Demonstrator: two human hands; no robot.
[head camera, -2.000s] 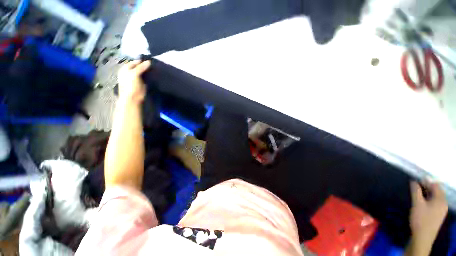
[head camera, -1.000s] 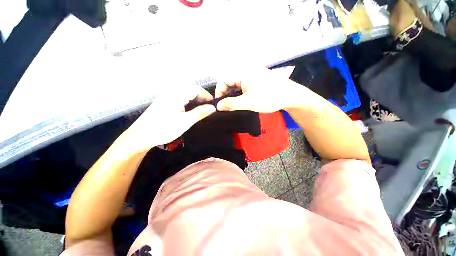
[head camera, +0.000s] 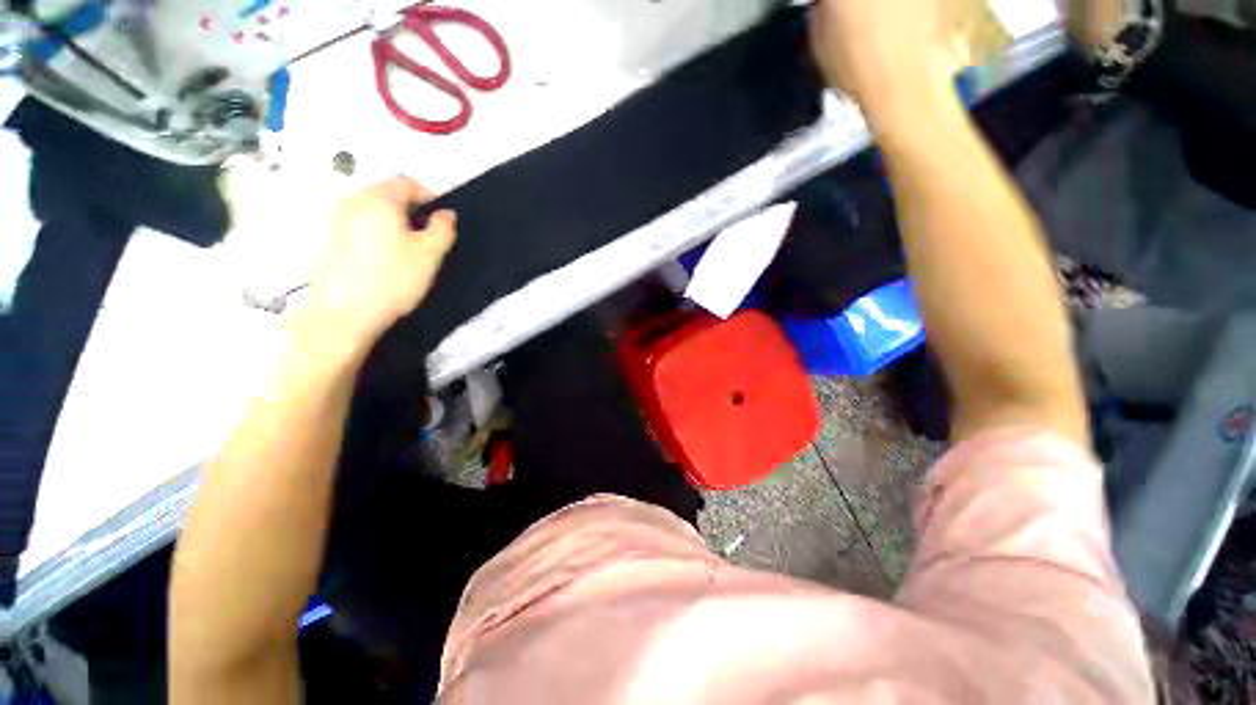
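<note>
A long black fabric strip (head camera: 606, 179) lies along the front of the white table (head camera: 124, 372), partly hanging over its edge. My left hand (head camera: 393, 255) holds the strip's near left part, with thumb and fingers pinching its upper edge. My right hand (head camera: 875, 48) is at the strip's far right end, at the top of the picture; its fingertips are cut off or hidden, so its grip cannot be told. Scissors with red handles (head camera: 438, 66) lie on the table behind the strip. More black fabric (head camera: 124, 221) lies at the left by the sewing machine.
The sewing machine (head camera: 165, 83) stands at the upper left. A red stool (head camera: 730, 397) is below the table edge, with a white scrap (head camera: 741, 259) above it and a blue bin (head camera: 868, 331) to its right. At the right edge are grey clothing and a grey chair-like surface (head camera: 1171, 455).
My hands were together at the table edge and are now spread apart, with the strip laid out on the table between them. The view has shifted, showing the machine and scissors.
</note>
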